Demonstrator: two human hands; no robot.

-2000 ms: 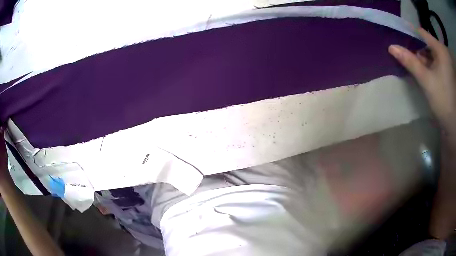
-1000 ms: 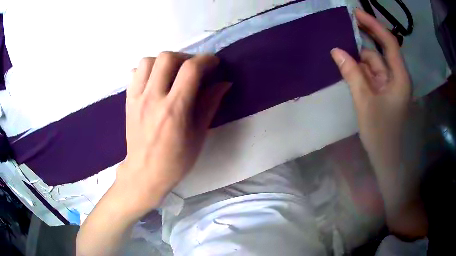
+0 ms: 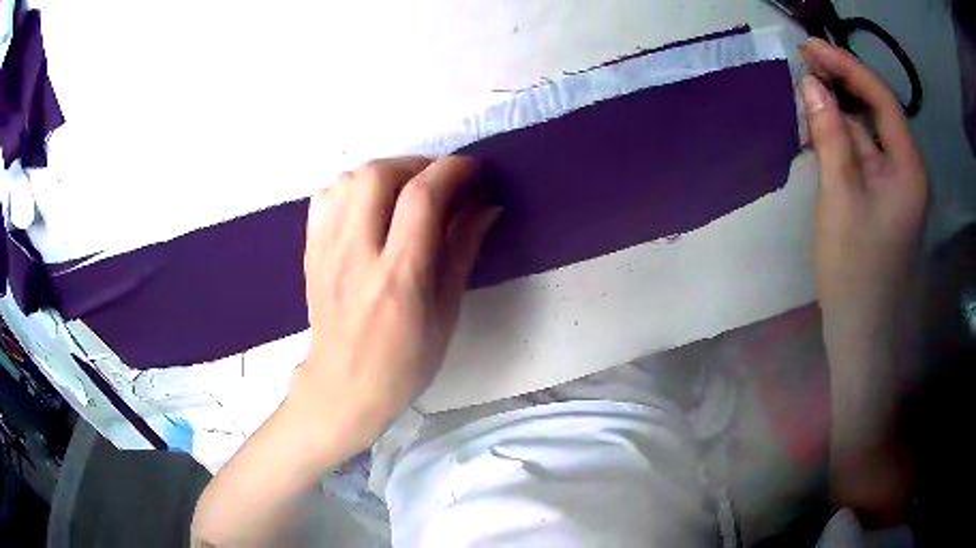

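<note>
A long purple fabric piece (image 3: 642, 161) lies across the white-covered table, slanting up to the right. A pale blue-grey interfacing band (image 3: 557, 99) shows along its far edge at the right. My left hand (image 3: 391, 246) rests on the middle of the purple piece, fingers bent; what lies under the fingertips is hidden, so I cannot tell if it pinches cloth. My right hand (image 3: 867, 150) is at the piece's right end, thumb and fingers near the interfacing's corner; whether they pinch it is unclear.
Shears with black loop handles (image 3: 910, 80) lie at the far right, partly behind my right hand. Small purple scraps (image 3: 27, 96) lie at the far left. A narrow dark strip (image 3: 120, 405) and a bright blue patch (image 3: 179, 434) are at the near left edge.
My left hand has come from the left edge onto the middle of the piece. My right hand has moved from the far curved edge to the piece's right end. The camera view has shifted.
</note>
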